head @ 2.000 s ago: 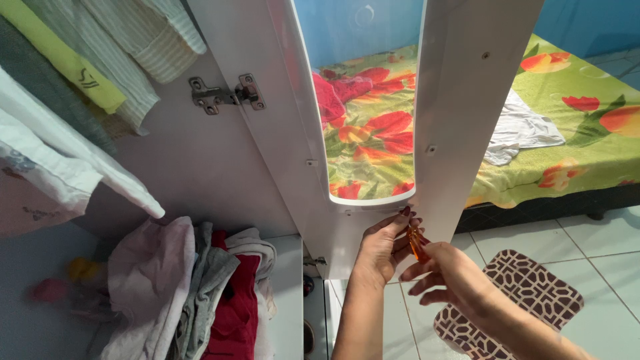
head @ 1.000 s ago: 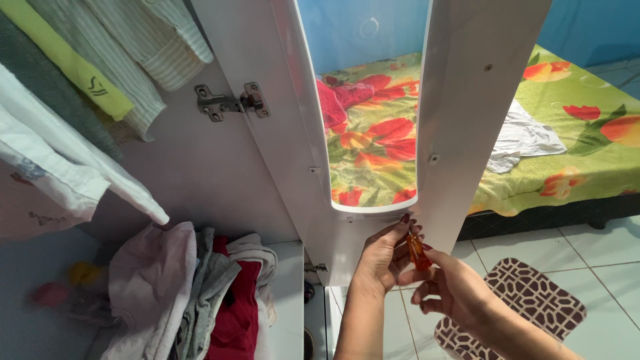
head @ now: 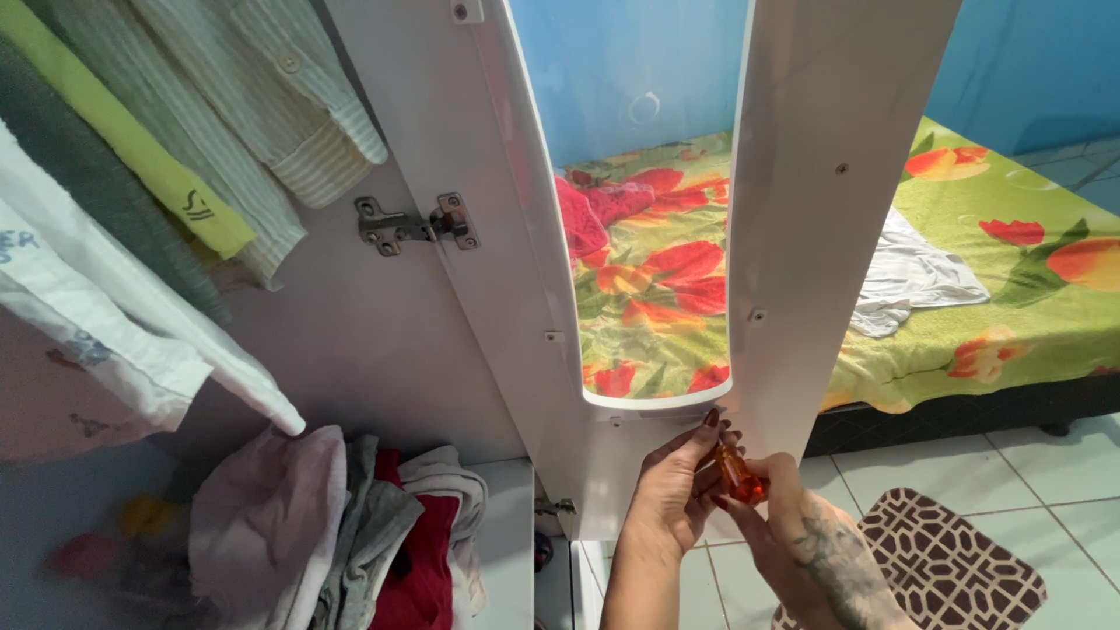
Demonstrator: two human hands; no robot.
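A screwdriver with a translucent orange handle (head: 739, 477) is gripped at its handle end by my right hand (head: 787, 525). My left hand (head: 674, 490) is around the front of the tool, its fingertips against the white wardrobe door (head: 612, 464) just below the curved lower end of the long panel opening (head: 656, 404). The screwdriver's tip and whatever it touches are hidden by my fingers. Small screwed clips sit around the opening, one at its left side (head: 554, 336), one at its right (head: 759, 316) and one beneath it (head: 616, 422).
A metal hinge (head: 418, 226) joins the door to the wardrobe. Hanging shirts (head: 254, 105) and piled clothes (head: 271, 516) fill the left side. Behind the door stand a bed with a floral cover (head: 989, 262) and a white cloth (head: 919, 267); a patterned mat (head: 954, 551) lies on the tiled floor.
My right hand has shifted its grip and turned on the orange handle. My left hand stays at the same spot below the opening.
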